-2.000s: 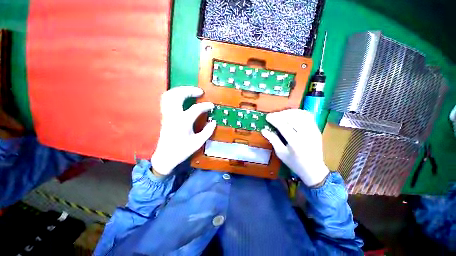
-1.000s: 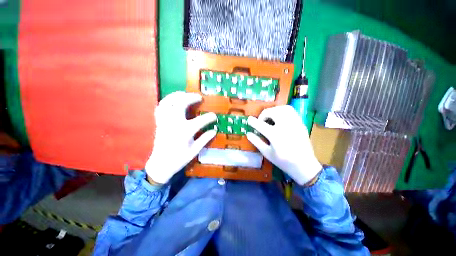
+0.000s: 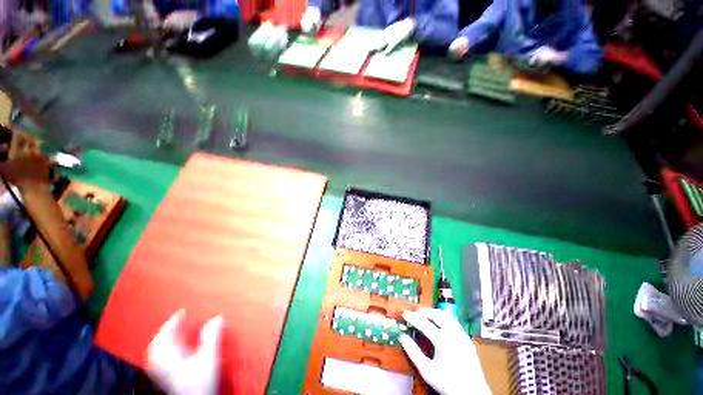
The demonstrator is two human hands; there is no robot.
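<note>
The orange-brown fixture (image 3: 324, 325) lies before me with three pockets. A green circuit board (image 3: 381, 283) lies in the top pocket and another green board (image 3: 361, 325) in the middle one. A white metal plate (image 3: 367, 378) lies bare in the bottom pocket. My right hand (image 3: 445, 349), in a white glove, is at the right end of the middle board; its fingertips partly cover that end, and whether they press on it I cannot tell. My left hand (image 3: 185, 356), gloved and blurred, is over the lower part of the red sheet (image 3: 223, 239), fingers apart and empty.
A black tray of screws (image 3: 383, 227) stands above the fixture. A teal screwdriver (image 3: 445, 297), stacked metal plates (image 3: 524, 297) and dark-handled cutters (image 3: 637, 378) lie right. A neighbour's arm and fixture (image 3: 102, 207) are left. A dark belt (image 3: 308, 131) crosses behind, with people in blue beyond.
The view has tilted up, showing the belt and people beyond. My left hand has left the middle board and moved left over the red sheet. My right hand remains at the board's right end.
</note>
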